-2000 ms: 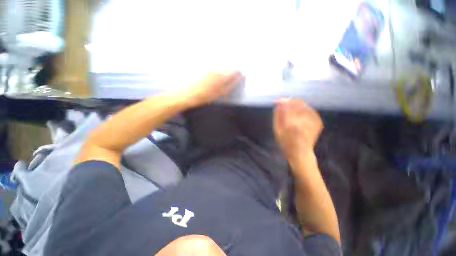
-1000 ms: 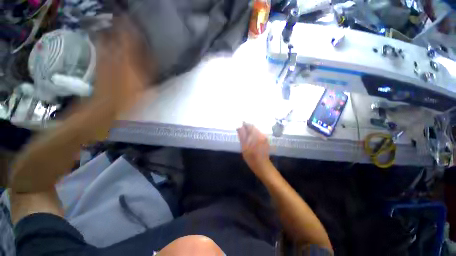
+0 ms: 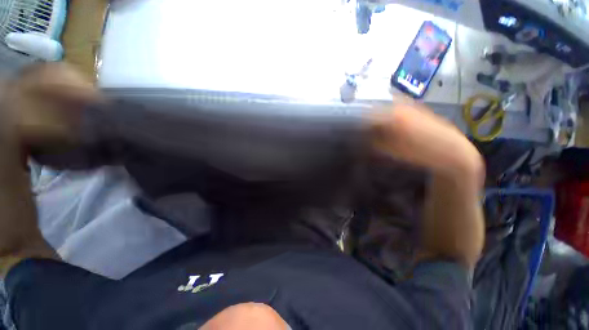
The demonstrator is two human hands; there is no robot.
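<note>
A large dark grey garment piece (image 3: pixel 239 138) is stretched between my two hands over the table's front edge and my lap, blurred by motion. My left hand (image 3: pixel 55 106) is at the far left, strongly blurred, and holds its left end. My right hand (image 3: pixel 413 132) holds its right end, just below the phone. My fingertips are too blurred to make out. Small metal sewing machine parts (image 3: pixel 363 18) show at the top of the view, above the glaring white table (image 3: pixel 219 48).
A smartphone (image 3: pixel 423 58) with a lit screen lies on the table's right. Yellow-handled scissors (image 3: pixel 484 116) lie near the right front edge. A white fan (image 3: pixel 29 26) stands at the upper left. Pale grey cloth (image 3: pixel 103 222) hangs at lower left. A blue-framed basket (image 3: pixel 539 242) and red basket (image 3: pixel 573 213) stand right.
The dark garment piece is now stretched across the table front between both hands. My left hand has come down and to the left. My right hand has moved right. The camera view has also shifted.
</note>
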